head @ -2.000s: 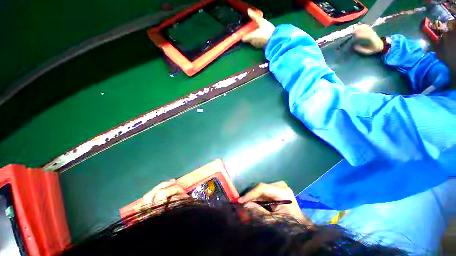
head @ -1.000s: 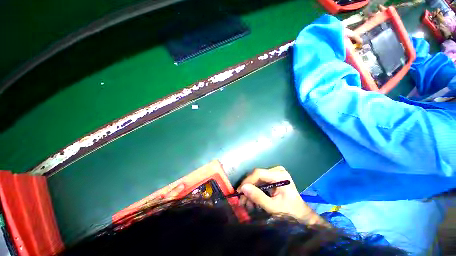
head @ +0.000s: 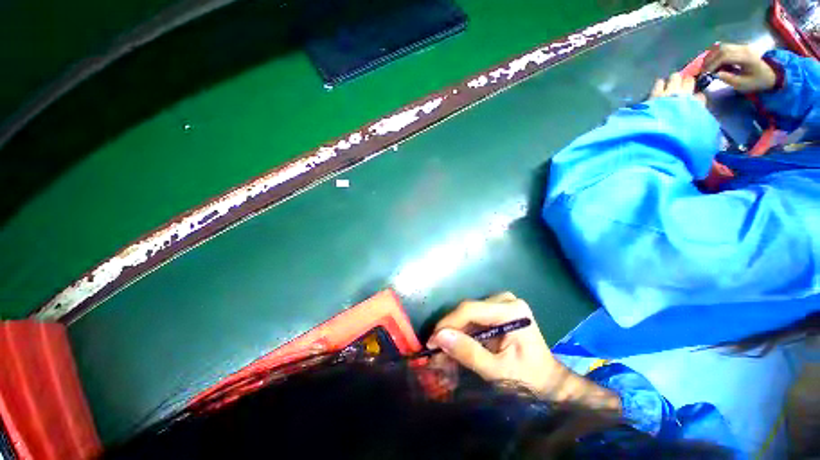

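Observation:
A tablet (head: 386,345) lies in a red-orange foam frame (head: 360,316) on the bench at the bottom centre. Dark hair covers most of it; only its upper right corner shows, with a small amber part (head: 371,346). My right hand (head: 499,346) is at the frame's right edge, holding slim black tweezers (head: 503,330) like a pen. Their tips point left to the tablet corner and are too small to make out. My left hand is not visible; hair hides the area left of the tablet corner.
Red foam frames (head: 45,391) stand at the lower left. A dark slab (head: 391,40) lies on the green belt beyond the chipped rail (head: 270,186). A small white piece (head: 343,183) lies on the bench. At the right, a person in a blue smock (head: 647,207) works over another red frame.
My left hand, seen earlier on the frame, has gone out of sight. My right hand stays by the tablet corner with the tweezers. The neighbour's frame has moved down from a raised, tilted position.

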